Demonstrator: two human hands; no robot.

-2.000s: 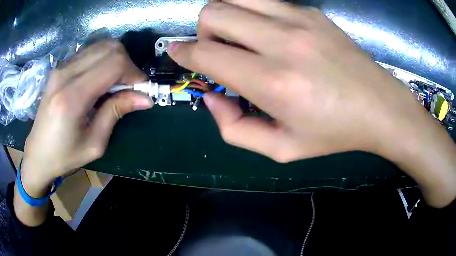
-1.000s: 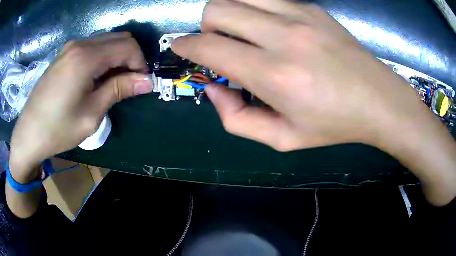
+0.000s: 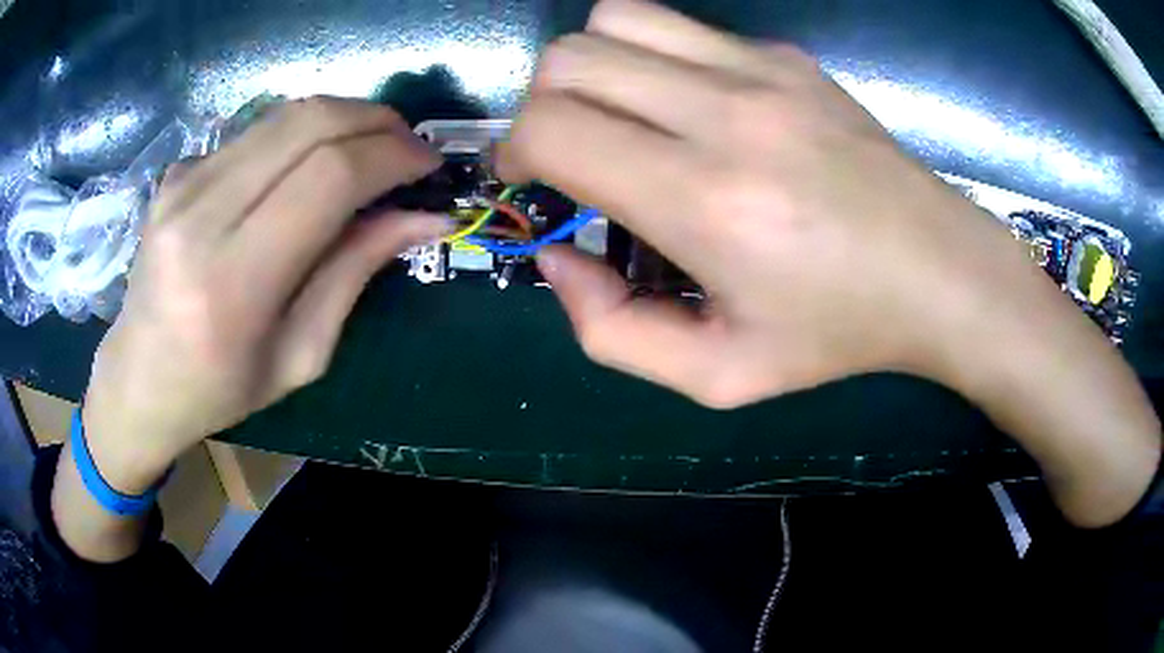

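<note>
The power strip housing (image 3: 470,129) lies open side up across the work surface; both hands cover much of it. Yellow-green (image 3: 475,225), brown (image 3: 514,217) and blue (image 3: 562,235) wires bend over its left end. My left hand (image 3: 262,255), with a blue wrist band (image 3: 100,472), is over that end, thumb and fingertips a little apart near the yellow-green wire; any hold is unclear. My right hand (image 3: 766,217) spans the housing, its thumb at the front edge below the blue wire and its fingers over the back edge. The circuit board (image 3: 1085,271) with a yellow part shows at the right end.
A clear plastic bag (image 3: 77,242) with coiled white cord lies at the left. The glossy dark green work surface (image 3: 536,396) has a curved near edge. Cardboard (image 3: 192,504) shows below that edge at the lower left. A pale strip (image 3: 1123,64) crosses the upper right corner.
My left hand has moved right from the cord end to over the wires. The white rounded piece below my left hand is out of sight. The housing has shifted slightly; my right hand stays over it.
</note>
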